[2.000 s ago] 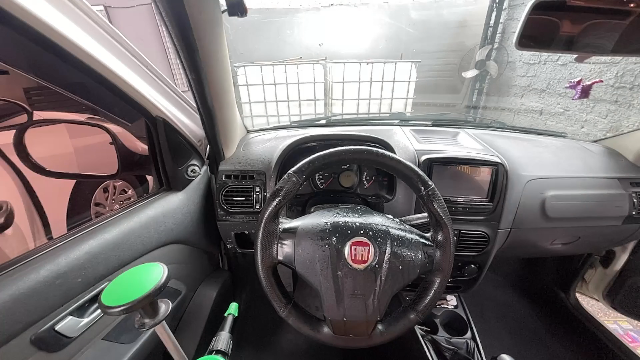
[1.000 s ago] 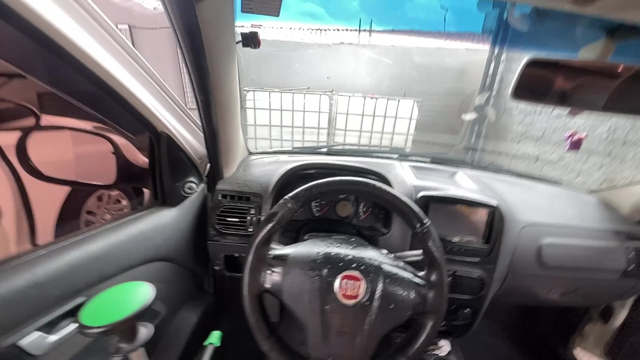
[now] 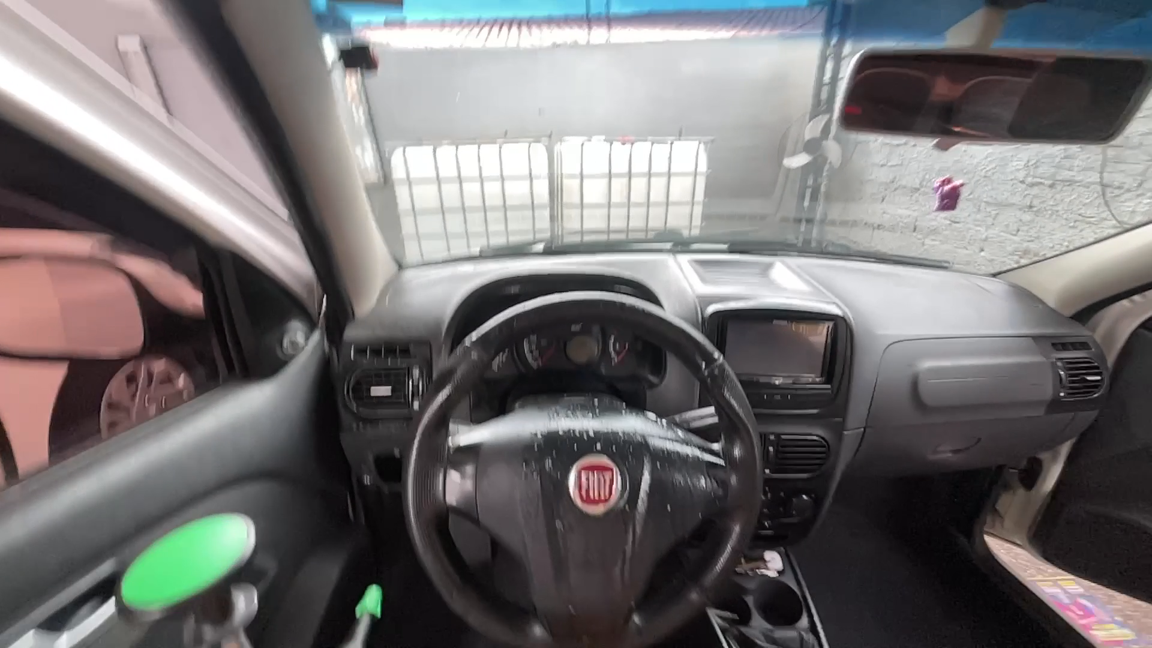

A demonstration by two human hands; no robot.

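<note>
Neither my left hand nor my right hand shows in the head view. A black Fiat steering wheel (image 3: 576, 310) stands in the middle, its centre pad (image 3: 661, 486) spotted with wet-looking marks. At the lower left is a tool with a round, bright green top (image 3: 189, 560) on a metal-looking stem, in front of the door panel; what bears it is cut off by the frame. Just right of it, a smaller green tip (image 3: 369, 601) rises from the bottom edge, blurred. Behind the wheel lies the instrument cluster (image 3: 580, 349).
The driver's door (image 3: 180, 450) is on the left. A grey dashboard (image 3: 909, 301) with a screen (image 3: 778, 348) spans the front, above cup holders (image 3: 776, 601). A rear-view mirror (image 3: 990, 97) hangs at the upper right. Beyond the windshield are white caged tanks (image 3: 630, 189) and a fan (image 3: 814, 148).
The view has tilted up, with the roof edge and whole mirror now in sight. No hand appears in any frame.
</note>
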